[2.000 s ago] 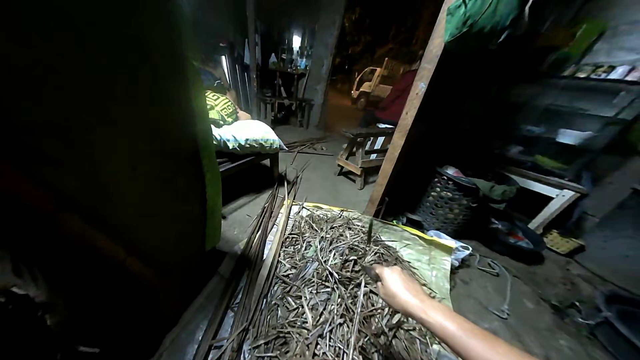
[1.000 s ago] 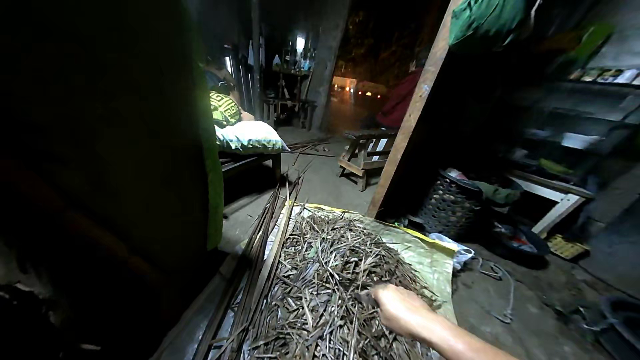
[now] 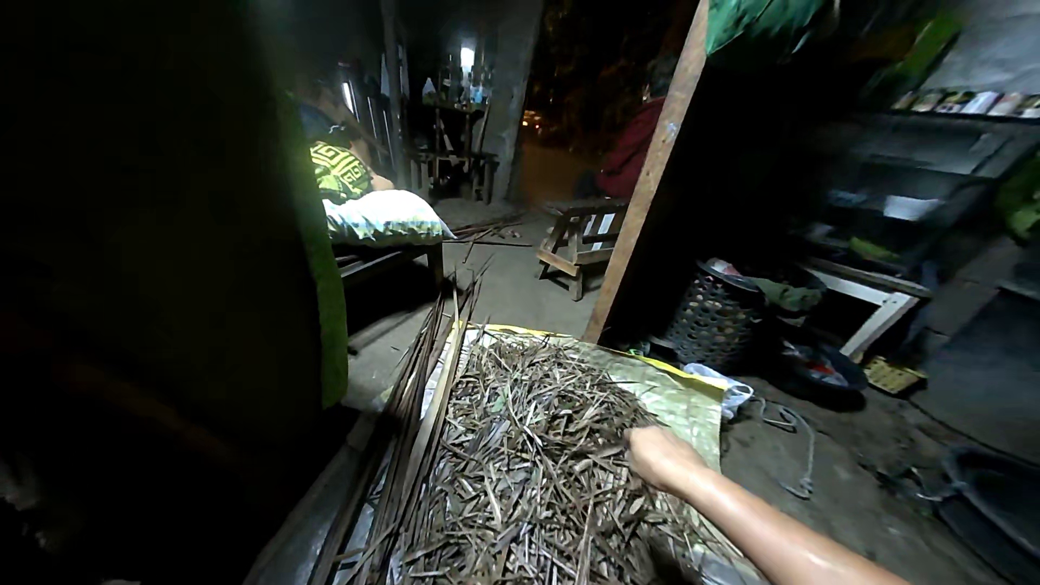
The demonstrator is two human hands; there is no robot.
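My right hand is closed in a fist over the right side of a heap of chopped dry brown strips, perhaps palm leaf or stalk. A dark, blade-like tool seems to be in the fist, low against the heap; its shape is hard to make out. The heap lies on a pale woven plastic sheet with a yellow edge. Long uncut dry strips lie lengthwise along the heap's left side. My left hand is not in view.
A wooden post leans beyond the sheet, with a small wooden stool behind it. A dark woven basket and a cord are at right. A person in a patterned shirt rests by a pillow at left.
A dark upright tool stood above my right fist two seconds ago; it no longer stands up there. The fist stays over the right side of the heap. A vehicle outside has gone from sight.
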